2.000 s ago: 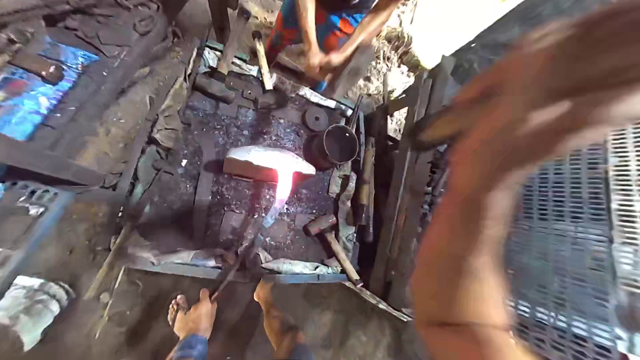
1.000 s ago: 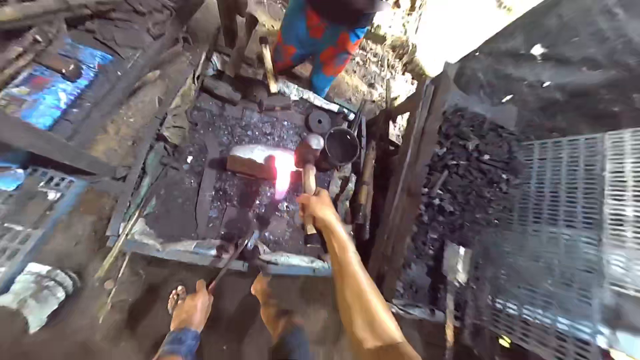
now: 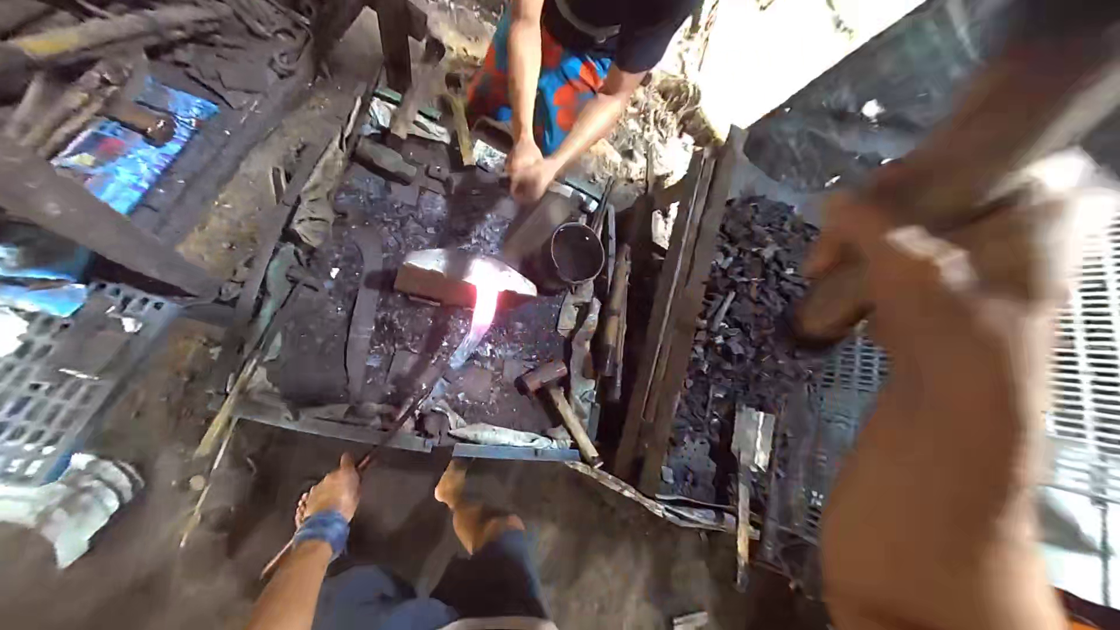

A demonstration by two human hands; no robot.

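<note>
My left hand (image 3: 335,494) grips the handles of metal tongs (image 3: 398,418), which reach up to a glowing hot metal piece (image 3: 483,311). That piece lies across a small anvil block (image 3: 437,284) in the middle of the work bed. My right hand (image 3: 853,232), raised high at the right and blurred, is closed on a hammer's wooden handle (image 3: 827,306); the hammer's head is too blurred to make out. Across the bed, a co-worker's two hands (image 3: 529,175) hold a tool with a large blurred head (image 3: 538,227) just beyond the anvil.
A wooden-handled hammer (image 3: 573,420) lies right of the tongs, and a round metal pot (image 3: 577,253) stands beside the anvil. More hammers (image 3: 459,127) rest at the far edge. Charcoal (image 3: 757,280) fills a trough at the right, with a small shovel (image 3: 752,437). My bare feet are near the front edge.
A second ago my right hand held the hammer down by the glowing metal; now it is lifted to the right. The co-worker's hands have come into view above the bed. My left hand stays low.
</note>
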